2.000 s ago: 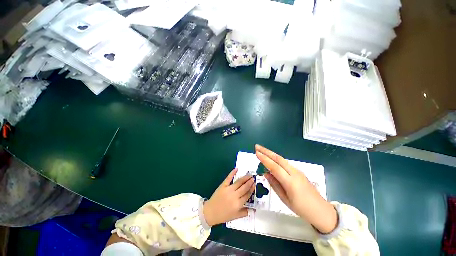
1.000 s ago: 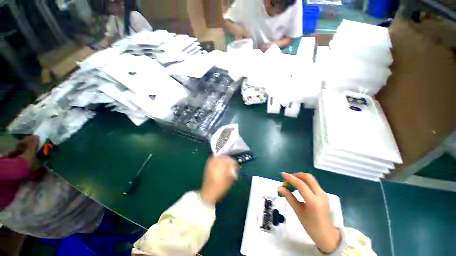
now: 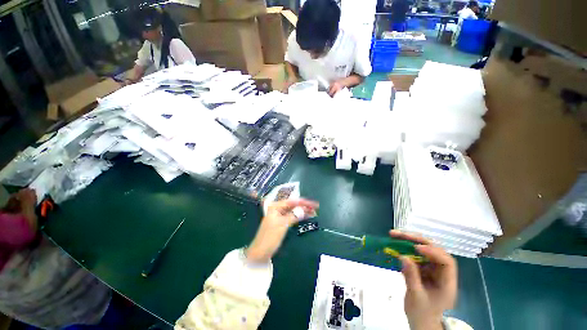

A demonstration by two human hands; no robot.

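Note:
My right hand (image 3: 432, 277) holds a screwdriver (image 3: 392, 245) with a green and yellow handle, its thin shaft pointing left. My left hand (image 3: 277, 225) is over the front of the screw bag (image 3: 285, 192), with a white cap on one fingertip; whether it holds a screw is too small to tell. A small dark module (image 3: 307, 227) lies just right of that hand. The white housing panel (image 3: 383, 290) lies flat in front of me, cut off by the lower edge, with a dark module (image 3: 336, 303) beside its black clover-shaped cutout (image 3: 351, 310).
A component tray (image 3: 260, 155) lies beyond the bag. A messy heap of white panels (image 3: 154, 122) is at left, stacked panels (image 3: 447, 200) at right. A second screwdriver (image 3: 161, 251) lies at left. A patterned pouch (image 3: 319, 142) sits beside white foam pieces. Two people sit across the table; another is at left.
The view has tilted up. My left hand was on the panel, then moved to the bag. My right hand has moved off the panel's middle, and the screwdriver now shows fully, pointing left.

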